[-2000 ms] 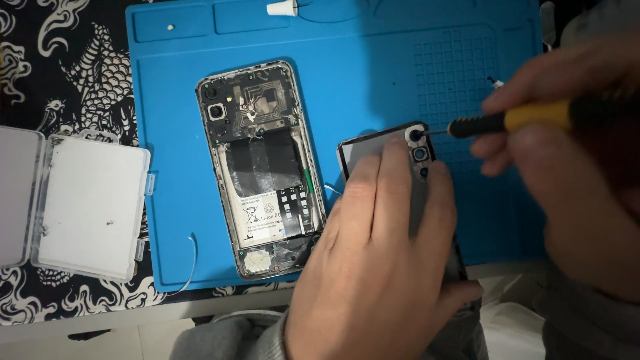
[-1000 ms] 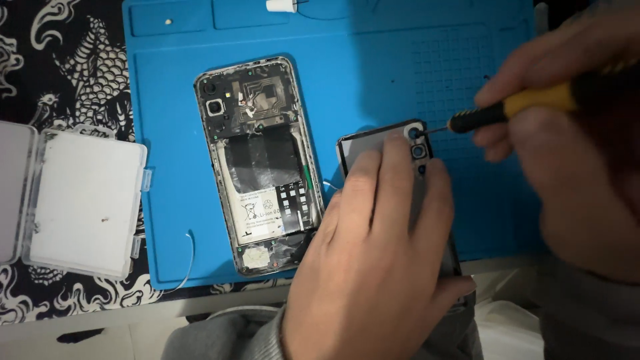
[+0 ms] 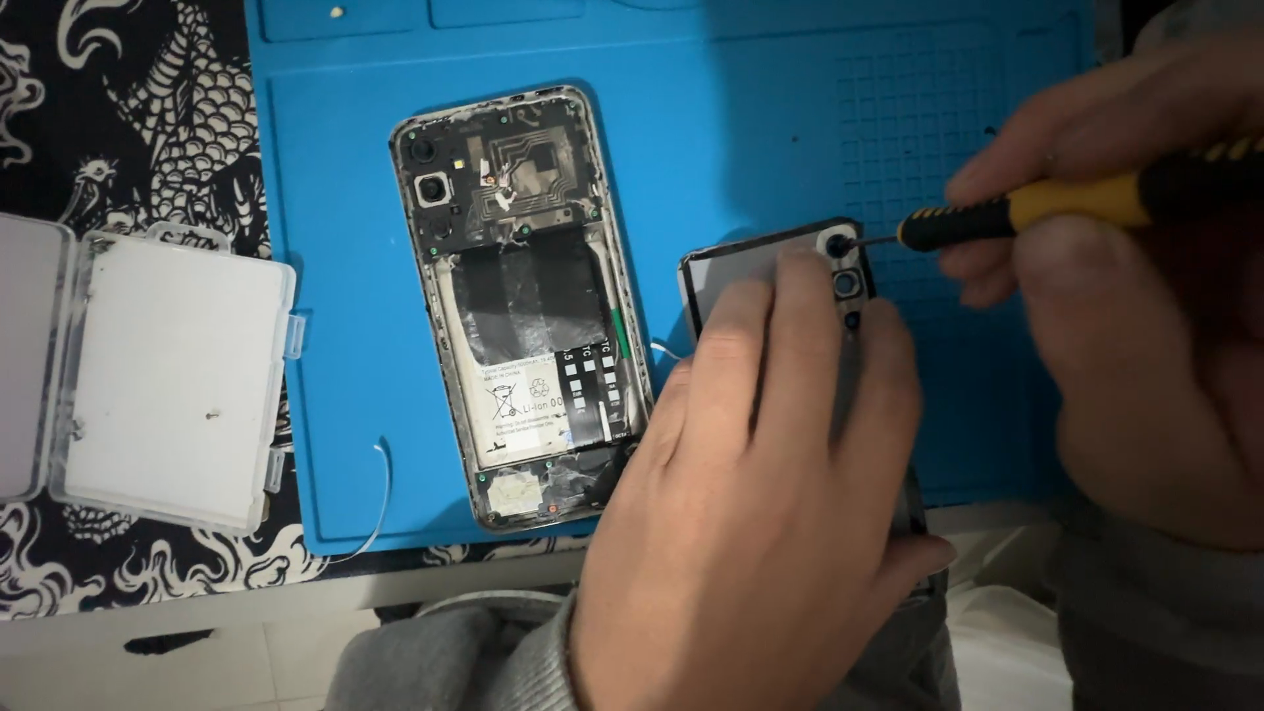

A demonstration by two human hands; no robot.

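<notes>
My left hand lies over a smartphone back cover, its fingers spread on the inner face and its thumb at the right edge. Between the fingers and thumb of my right hand is a yellow-and-black precision screwdriver. The driver's thin tip meets the top camera ring in the cover's upper right corner; more camera openings sit below it. Left of my hands lies an opened smartphone with its battery and circuit cover exposed. My left hand hides much of the back cover.
Both phone parts rest on a blue silicone repair mat. An open clear plastic case with tiny parts lies to the left on dragon-patterned cloth. A thin white strip curls over the mat's lower left. The table edge runs below.
</notes>
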